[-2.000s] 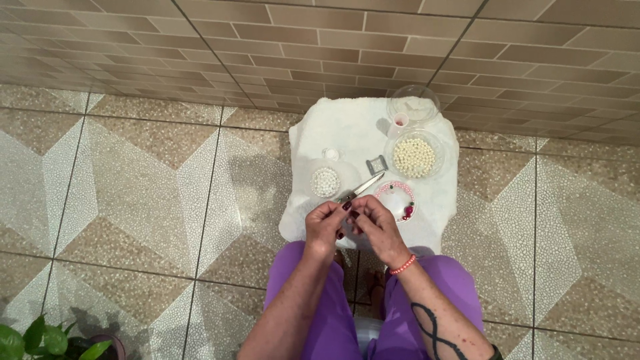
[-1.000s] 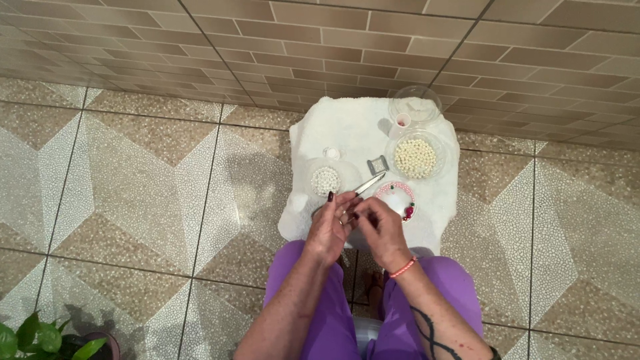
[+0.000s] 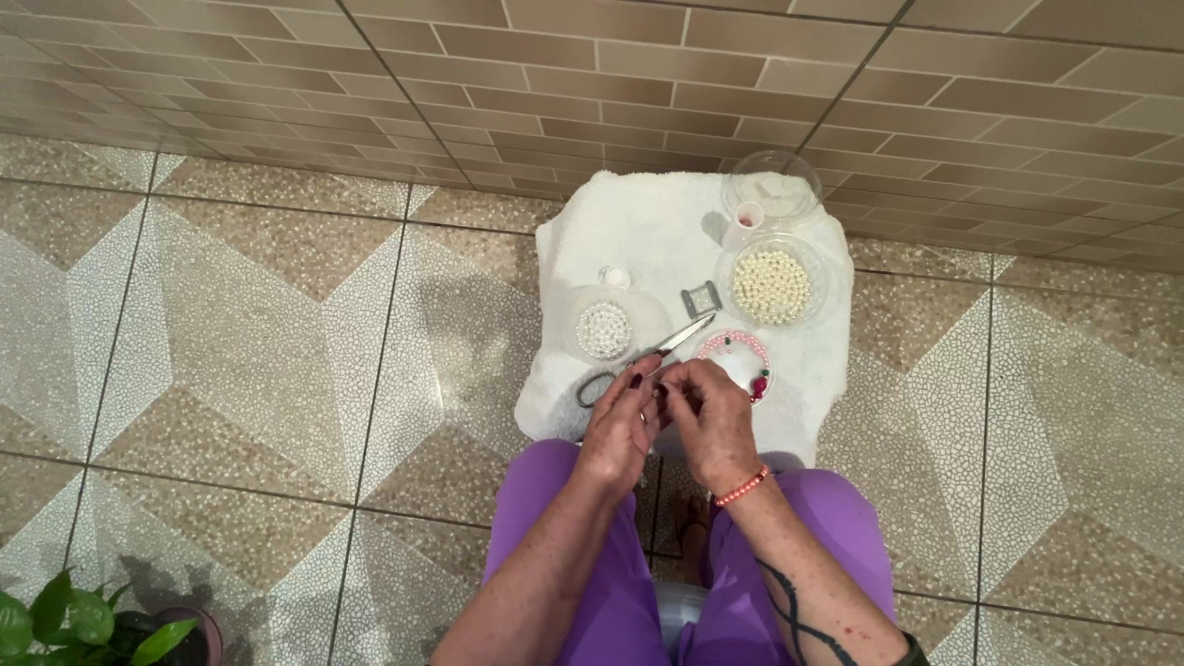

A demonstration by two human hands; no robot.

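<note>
My left hand [image 3: 622, 421] and my right hand [image 3: 710, 416] meet at the fingertips over the near edge of a white towel [image 3: 638, 217]. Whatever lies between the fingers is too small to make out. Just beyond them rest scissors [image 3: 686, 335], blades pointing up and right, one handle loop left of my left hand. A strand of pink beads with red and green ones [image 3: 760, 351] lies in a small round dish right of the scissors. White beads [image 3: 604, 330] fill a dish at the left; cream beads [image 3: 770, 286] fill a larger bowl at the right.
Between the bead bowls lies a small grey spool [image 3: 701, 301]. A small clear lid or cup [image 3: 614, 277] sits above the white beads. Behind the cream beads are a small cup [image 3: 748, 216] and a clear container [image 3: 772, 190], near the tiled wall [image 3: 638, 92]. A potted plant [image 3: 83, 615] stands lower left.
My left hand has turned and its fingers have spread and shifted since two seconds ago. The right hand stays close beside it. The dishes and scissors have not plainly moved.
</note>
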